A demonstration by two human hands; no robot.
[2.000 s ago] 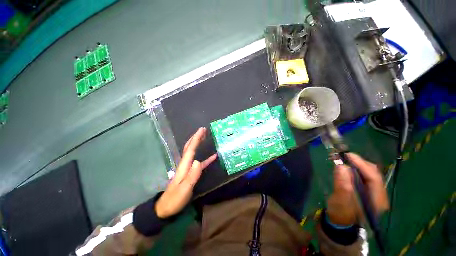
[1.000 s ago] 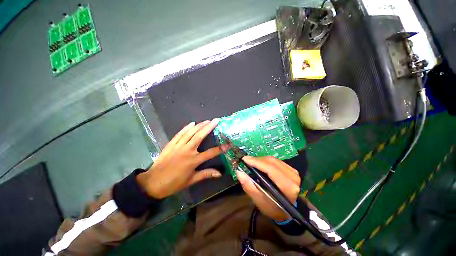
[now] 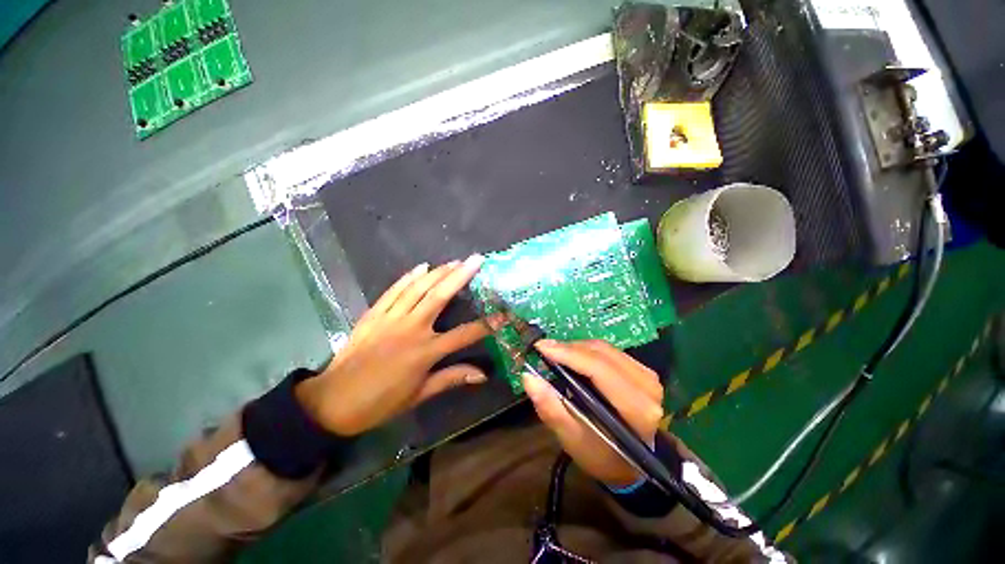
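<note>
A green circuit board panel (image 3: 584, 286) lies on the black work mat (image 3: 430, 198), overlapping a second green board (image 3: 657, 275) on its right. My right hand (image 3: 601, 402) holds the black soldering iron (image 3: 606, 416) like a pen, its tip end over the panel's left part. My left hand (image 3: 386, 353) lies at the panel's left edge, fingers spread, with fingertips touching the edge. The exact tip contact is too blurred to tell.
An off-white waste cup (image 3: 755, 234) with silvery bits stands right of the boards. Behind it are a yellow sponge (image 3: 682, 136) and dark iron stand (image 3: 650, 50). A feeder (image 3: 898, 121) is far right. Another board panel (image 3: 187, 68) lies on the grey-green belt (image 3: 364, 66).
My right hand has brought the iron from beside the cup to the panel's left part. My left hand has moved against the panel's edge. Over the last second both hands have barely moved.
</note>
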